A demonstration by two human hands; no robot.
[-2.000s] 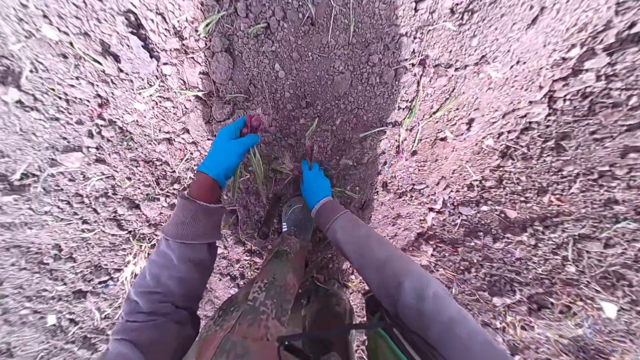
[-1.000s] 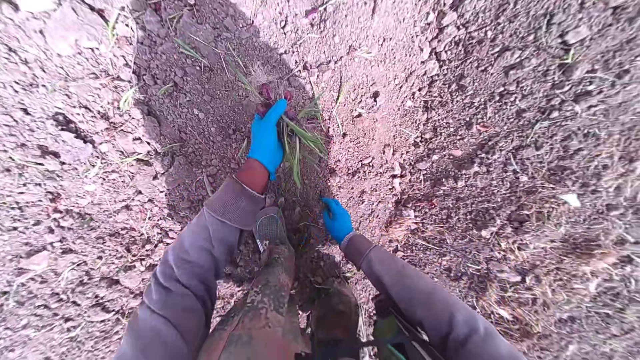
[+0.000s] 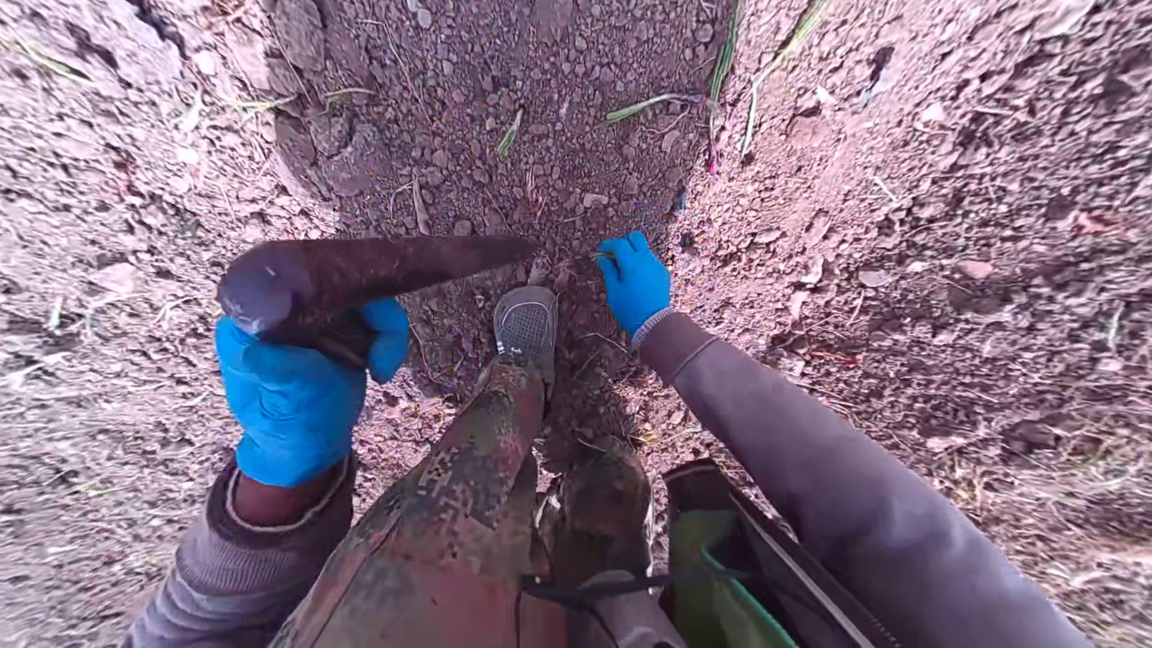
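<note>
My left hand (image 3: 292,396), in a blue glove, is closed around a dark digging tool (image 3: 360,274), whose long tapering head points right, above the soil. The rounded end of the tool is nearest the camera, and most of its grip is hidden. My right hand (image 3: 633,281), also blue-gloved, is low over the ground to the right of the tool's tip, with its fingers curled. A thin green sprig (image 3: 603,256) shows between thumb and finger. Beyond my hands, a green shoot with a purplish base (image 3: 652,106) lies on the soil.
My shoe (image 3: 526,328) stands on the soil between my hands. Large clods (image 3: 297,36) lie at the upper left. Long green leaves (image 3: 725,58) lie at the upper right. A dark bag with a green lining (image 3: 720,576) hangs by my right leg.
One second ago my left hand held a bunch of reddish bulbs with green leaves; now it holds the digging tool, and the bunch is out of view. The view has shifted.
</note>
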